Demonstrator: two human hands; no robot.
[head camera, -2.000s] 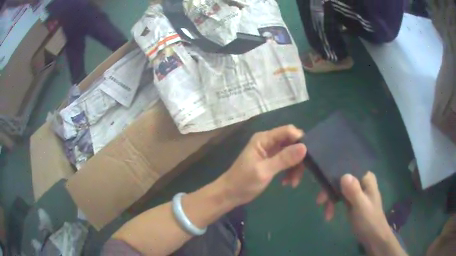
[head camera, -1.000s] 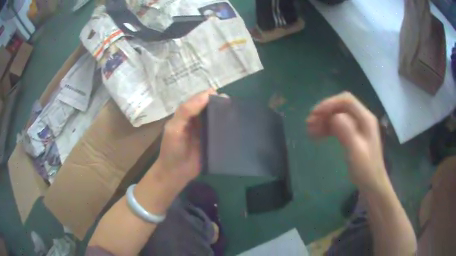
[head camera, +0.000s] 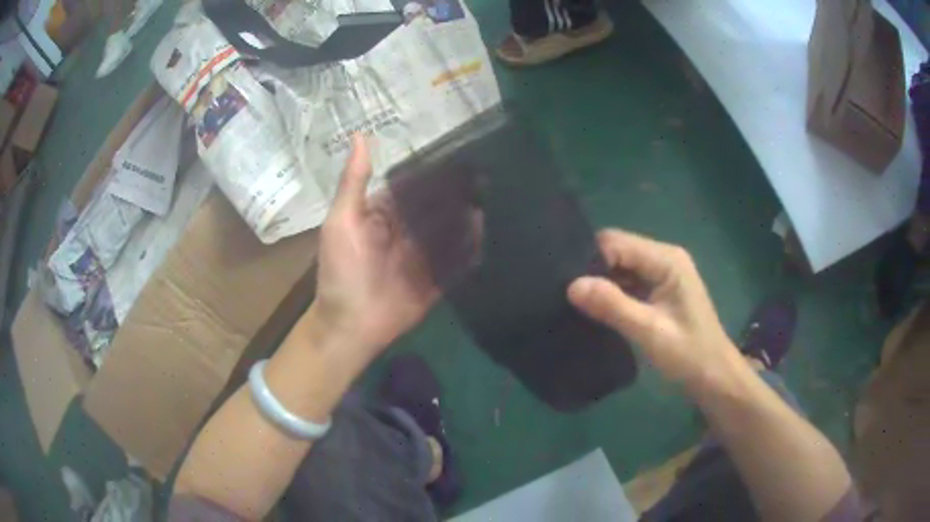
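Note:
A dark, thin black panel (head camera: 525, 265) hangs tilted in front of me over the green floor, blurred by motion. My right hand (head camera: 653, 306) is shut on its right edge, thumb on the near face. My left hand (head camera: 372, 255), with a pale bangle on the wrist, is at the panel's left side. Its thumb points up, off the panel, and its fingers are partly hidden or blurred by the panel, so I cannot tell whether they grip it.
A carton (head camera: 189, 326) holding newspaper stands at left. Draped newspaper (head camera: 357, 112) bears a curved black piece (head camera: 296, 46). A white sheet (head camera: 755, 112) with a small cardboard box (head camera: 862, 107) lies at right. Another person's foot (head camera: 556, 41) is at top. A pale sheet (head camera: 556, 494) lies below.
Since one second ago, my right hand has moved in from the right and taken the panel's right edge. The panel has turned, and my left thumb has come off it and points up.

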